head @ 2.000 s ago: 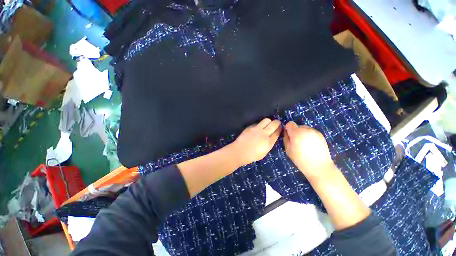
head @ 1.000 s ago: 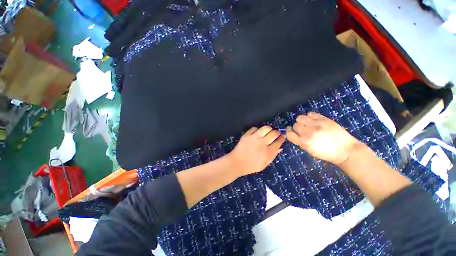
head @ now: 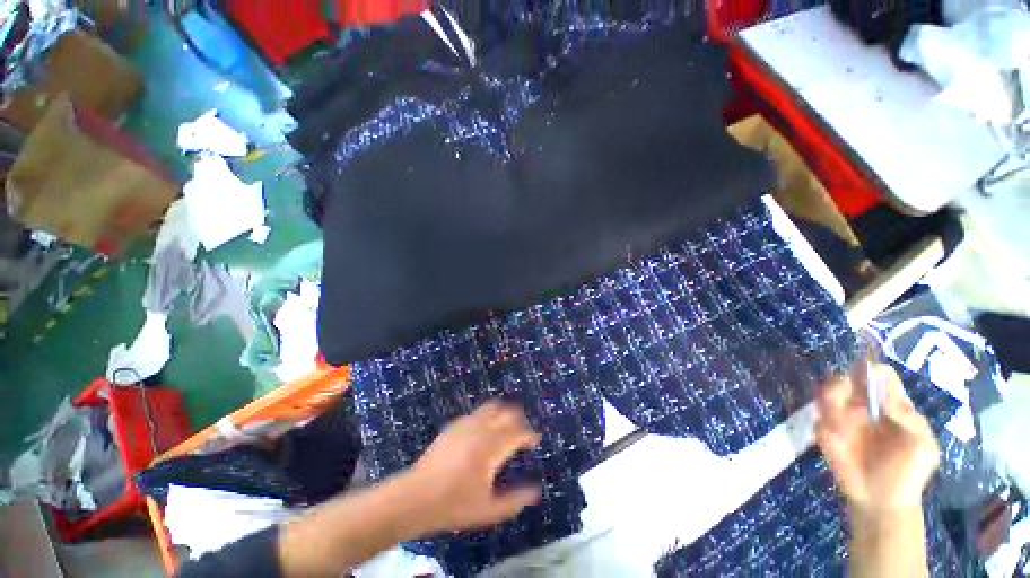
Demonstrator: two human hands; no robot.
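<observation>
A navy tweed panel with a white check [head: 700,327] lies in front of me, its lower edge curved. Matte black cloth [head: 531,226] covers its upper part. My left hand [head: 480,469] is over the lower left of the tweed, blurred, fingers apart and holding nothing that I can see. My right hand [head: 875,435] is at the right, beyond the tweed's curved edge, blurred. A thin pale sliver [head: 874,390], too blurred to name, is between its fingers. Another piece of the same tweed [head: 768,519] lies at the lower right.
White cloth or paper [head: 644,497] lies below the tweed. An orange crate rim [head: 254,412] is at the left, a red basket [head: 147,423] further left. Scraps [head: 220,203] and a cardboard box [head: 85,175] are on the green floor. A pale worktable [head: 870,102] stands upper right.
Both hands have left the border of black cloth and tweed where they were together. My left hand moved down and left and opened. My right hand moved down and right. The view shifted slightly.
</observation>
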